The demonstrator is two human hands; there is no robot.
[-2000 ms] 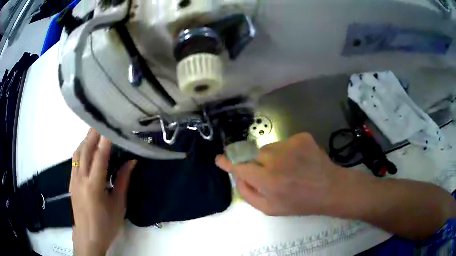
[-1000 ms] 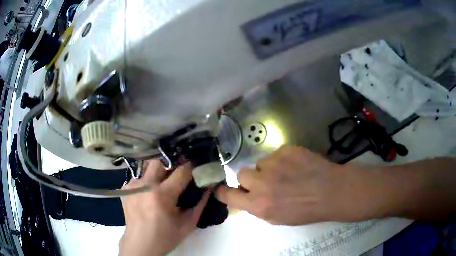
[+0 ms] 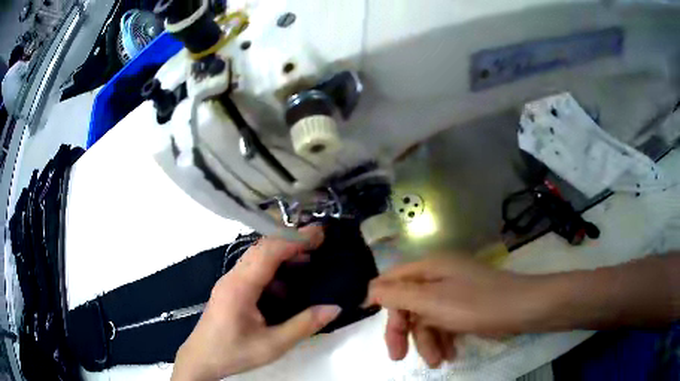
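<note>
The black fabric piece (image 3: 347, 271) lies under the needle area of the white sewing machine (image 3: 417, 45). My left hand (image 3: 257, 309) holds its left side, thumb on top near the front edge and fingers by the wire thread guides (image 3: 287, 212). My right hand (image 3: 455, 298) is at its right edge, slightly blurred, fingertips touching the fabric; whether it grips is unclear. A long black panel (image 3: 156, 286) with a silver zipper (image 3: 160, 318) and pull ring extends left from under my left hand. The small pale block (image 3: 380, 228) sits beside the presser foot area. The needle point is hidden.
Black-and-red snips (image 3: 548, 212) and a speckled white cloth (image 3: 585, 141) lie right of the metal bed (image 3: 477, 178). A stack of black pieces (image 3: 45, 260) is at the far left, with a blue bin (image 3: 127, 93) behind. The machine head overhangs the hands.
The view has shifted, showing more of the left side. My left hand has drawn back from under the machine head, thumb now spread on the fabric. My right hand's lower fingers now hang down at the fabric's edge.
</note>
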